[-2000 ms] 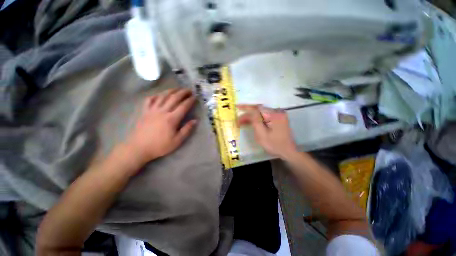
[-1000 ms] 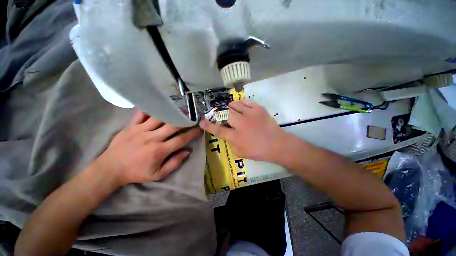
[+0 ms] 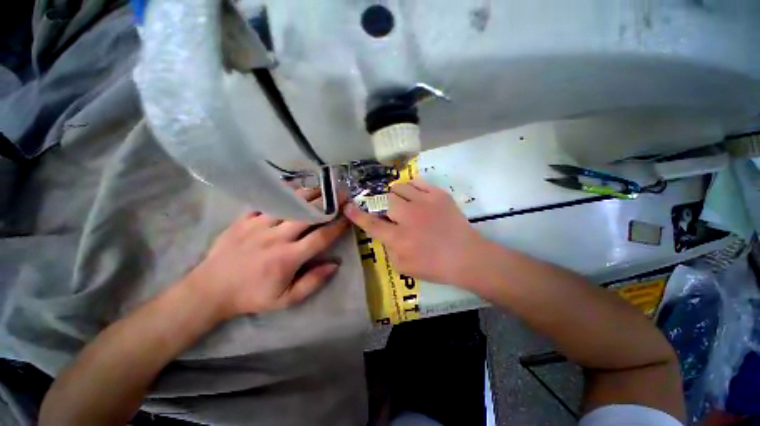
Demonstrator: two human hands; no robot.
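Observation:
The grey-taupe garment panel (image 3: 308,358) lies over the table left of the needle area and hangs over the front edge. My left hand (image 3: 262,262) lies flat on it, fingers spread, fingertips just below the finger guard (image 3: 329,193). My right hand (image 3: 429,233) is at the cloth's right edge, its index fingertip at the edge beside the guard, other fingers curled near the ribbed guide knob (image 3: 377,202). The fingertips are partly hidden, so a pinch on the cloth cannot be confirmed. The white sewing machine (image 3: 517,75) covers the top of the view.
Yellow printed tape (image 3: 390,291) is on the bed right of the cloth. Green and black thread snips (image 3: 593,181) and a small flat block (image 3: 645,232) lie on the right of the table. A plastic-wrapped bundle (image 3: 693,320) is below right. The tension knob (image 3: 395,141) hangs above my right hand.
Since two seconds ago the view has moved closer to the machine, and my right hand has gone from the tape to the cloth edge by the guard. In the last second both hands barely changed.

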